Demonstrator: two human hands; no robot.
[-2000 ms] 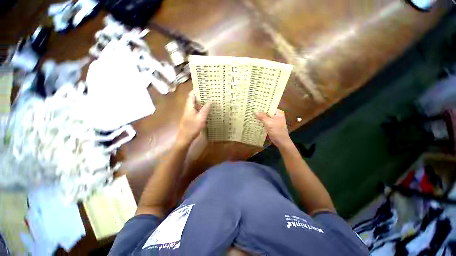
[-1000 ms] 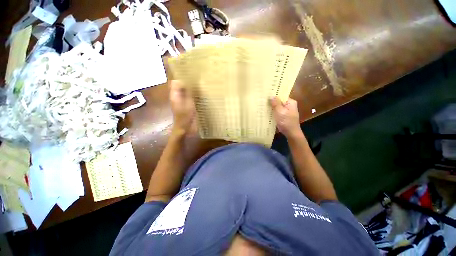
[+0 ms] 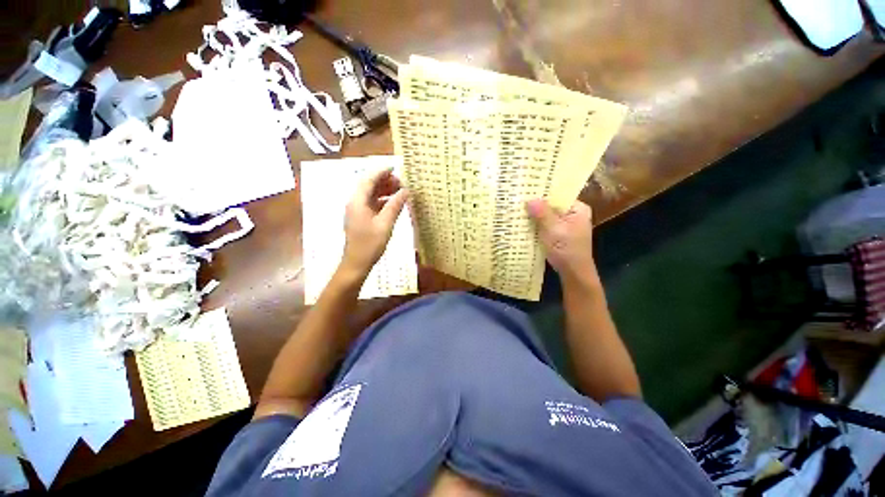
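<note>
Several yellow printed ticket sheets (image 3: pixel 490 165) are fanned in my right hand (image 3: pixel 566 236), thumb on top at their lower right side. My left hand (image 3: pixel 372 221) is at their left, over a paler printed sheet (image 3: pixel 330 233) that lies on the table by the fanned sheets' left edge. My left fingers are slightly curled and apart; whether they touch a sheet is hard to tell. Another yellow printed sheet (image 3: pixel 192 371) lies at the table's near edge, lower left.
A heap of white tie strips (image 3: pixel 107 228), partly in clear plastic, lies left. White paper (image 3: pixel 228 146) and scissors (image 3: pixel 376 70) with small metal blocks (image 3: pixel 347 80) lie beyond. White and bluish papers (image 3: pixel 78 374) lie lower left. A red-checked stool (image 3: pixel 867 281) stands right.
The fanned sheets have tilted and moved right in my right hand. A paler printed sheet now shows on the table under my left hand, which has come off the fanned sheets' left edge.
</note>
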